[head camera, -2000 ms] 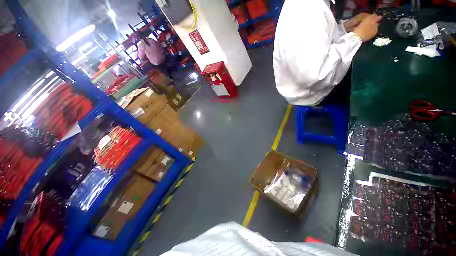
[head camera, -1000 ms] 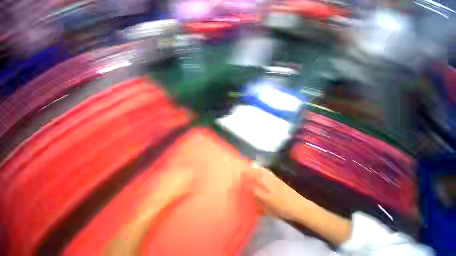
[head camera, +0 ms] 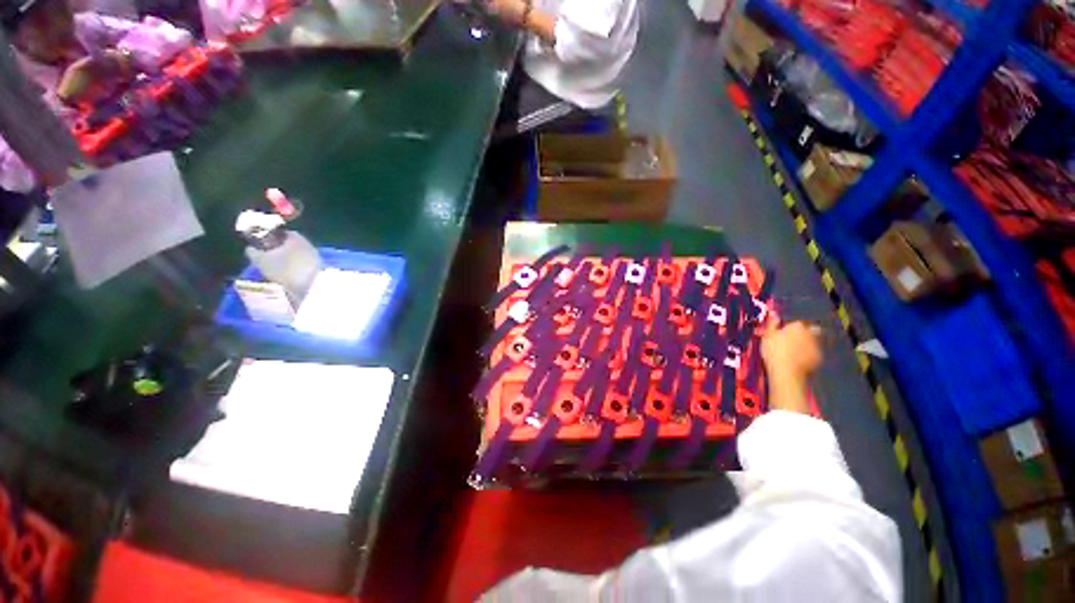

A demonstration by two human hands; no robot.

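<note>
An orange-red compartment tray [head camera: 507, 413] filled with strapped watches lies right of the green bench. Its purple straps run diagonally across the pockets, and some watch heads show pale squares. My right hand [head camera: 793, 350] is at the tray's right edge, with its fingertips by the outermost watches. Whether it grips the tray rim or a strap cannot be told. My left hand is not in view; only a white sleeve shows at the bottom.
The bench [head camera: 342, 130] holds a blue bin [head camera: 383, 309] with a bottle [head camera: 283, 259], white sheets [head camera: 295, 430] and a black item with a green spot [head camera: 144, 383]. A person in white [head camera: 593, 50], an open cardboard box [head camera: 607, 200] and blue racks [head camera: 908, 165] stand beyond.
The view has swung from floor and racks, through a blurred bench view with a hand over an orange-red surface, to the filled tray. My right hand is now at its right edge.
</note>
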